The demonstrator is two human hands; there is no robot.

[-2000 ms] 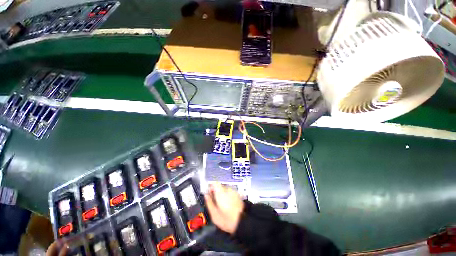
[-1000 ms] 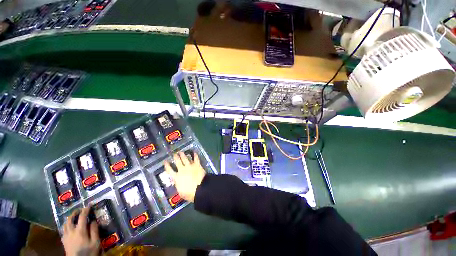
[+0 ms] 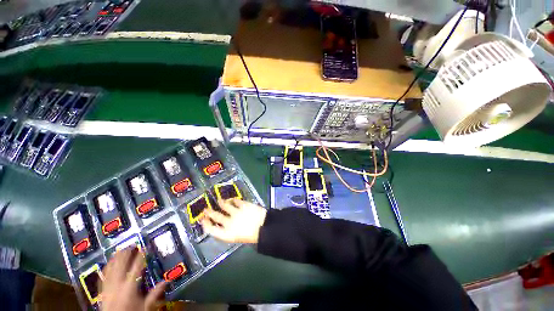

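Observation:
A clear blister tray (image 3: 97,193) lies tilted on the green bench, holding keypad phones in two rows. The back row shows black backs with red-orange patches, such as this keypad phone (image 3: 143,193). In the front row, yellow-framed screens show near both hands, and one phone (image 3: 166,252) between the hands lies back up. My right hand (image 3: 234,222) is over the front row's right end, fingers spread at a yellow-framed phone (image 3: 199,208). My left hand (image 3: 124,282) is over the front row's left part, covering a phone. Whether either hand grips a phone is hidden.
Two yellow-framed phones (image 3: 316,191) lie on blue plates (image 3: 349,206), near orange cables (image 3: 340,173). Tweezers (image 3: 395,211) lie to their right. The tester (image 3: 285,114) stands behind under a wooden shelf (image 3: 273,61) bearing a smartphone (image 3: 339,48). A fan (image 3: 486,91) is right; another phone tray (image 3: 42,127) is left.
The tray was lowered onto the bench. Since the last earlier frame, several front-row phones show yellow-framed screens instead of black backs, and my left hand has moved right.

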